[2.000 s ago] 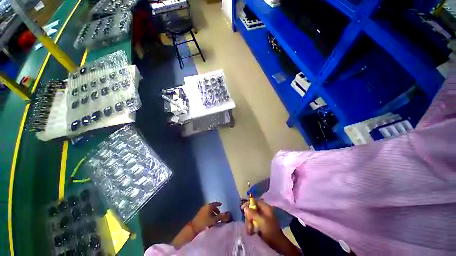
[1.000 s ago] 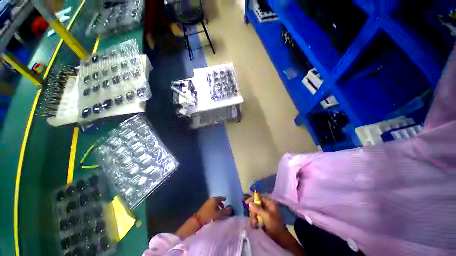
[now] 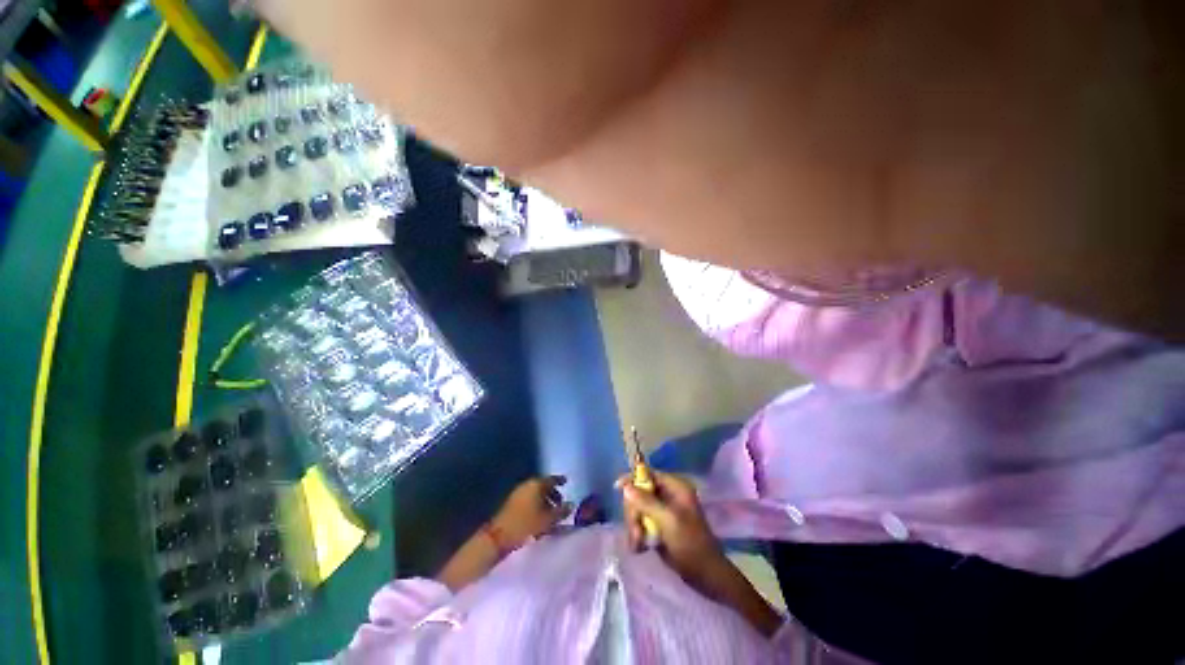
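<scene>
My right hand (image 3: 673, 511) is low in the middle, closed round the yellow handle of a small screwdriver (image 3: 645, 482). Its thin shaft points up, away from me. My left hand (image 3: 530, 509) is a little to the left, fingers bent. A small dark piece (image 3: 589, 509) shows beside its fingertips, between the two hands; whether the fingers grip it is too blurred to tell. A clear blister tray (image 3: 370, 377) lies on the green bench at the left, with a tray of dark round cases (image 3: 221, 520) below it.
A blurred hand or forearm (image 3: 832, 143), very close, covers the top right. A person in pink (image 3: 988, 429) is at my right. Another case tray (image 3: 299, 163) lies at upper left. A yellow sheet (image 3: 331, 526) is at the bench edge. A grey box (image 3: 572, 266) stands beyond the bench.
The blurred skin surface has come in across the top right and hides the shelving. The pink garment at right has shifted. My right hand still holds the screwdriver.
</scene>
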